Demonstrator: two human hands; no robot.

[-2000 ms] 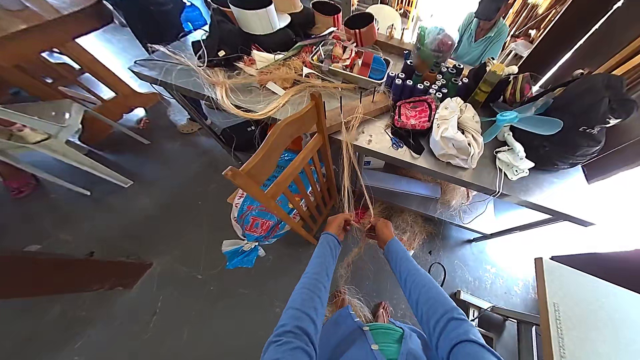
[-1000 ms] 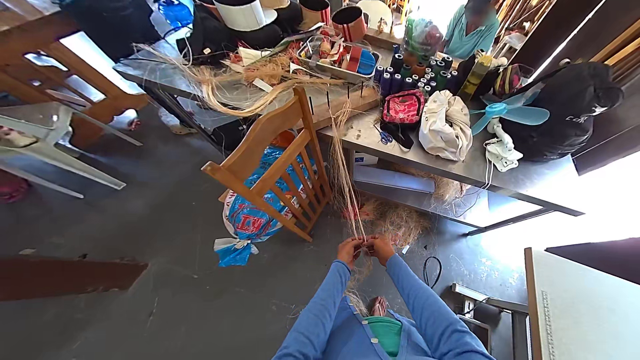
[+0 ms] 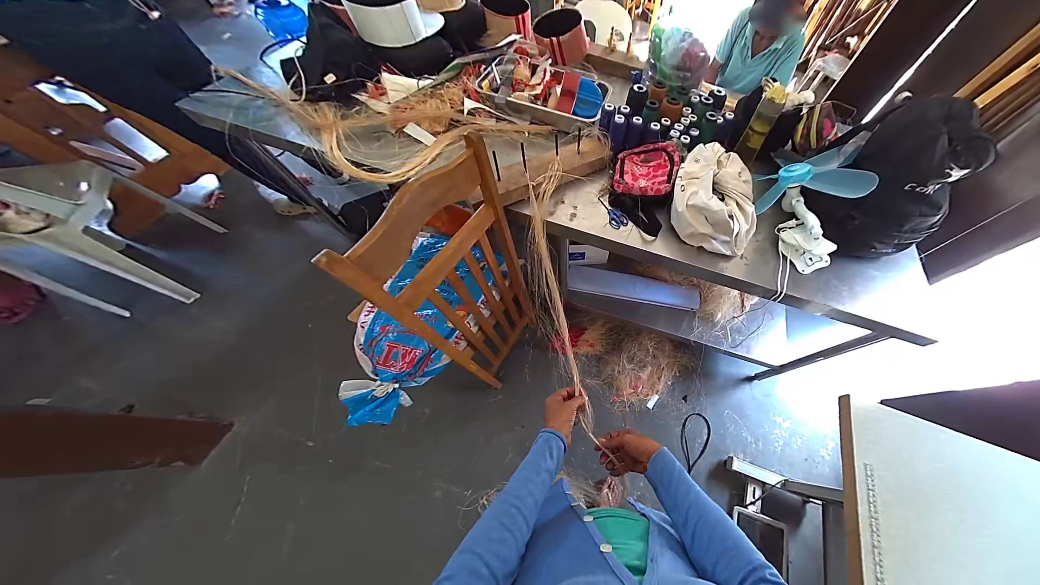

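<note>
A long strand of pale plant fibre (image 3: 546, 268) hangs from the upright pegs on a wooden block (image 3: 581, 162) at the table edge and runs down to my hands. My left hand (image 3: 564, 409) grips the strand between thumb and fingers. Lower and to the right, my right hand (image 3: 627, 452) pinches the strand near its lower end. More loose fibre (image 3: 366, 150) lies across the table, left of the pegs. On the floor beyond my hands is a heap of tangled fibre (image 3: 642, 361).
A wooden chair (image 3: 431, 268) stands left of the strand, with a blue plastic sack (image 3: 406, 349) behind its slats. The metal table (image 3: 731, 272) holds thread spools (image 3: 666, 118), a cloth bag (image 3: 713, 199), scissors (image 3: 617, 218) and a fan (image 3: 800, 177). A person (image 3: 751, 53) is across the table.
My hands were close together; now the right one is lower, apart from the left. The two hanging lengths of fibre seen two seconds ago now run together as one bundle.
</note>
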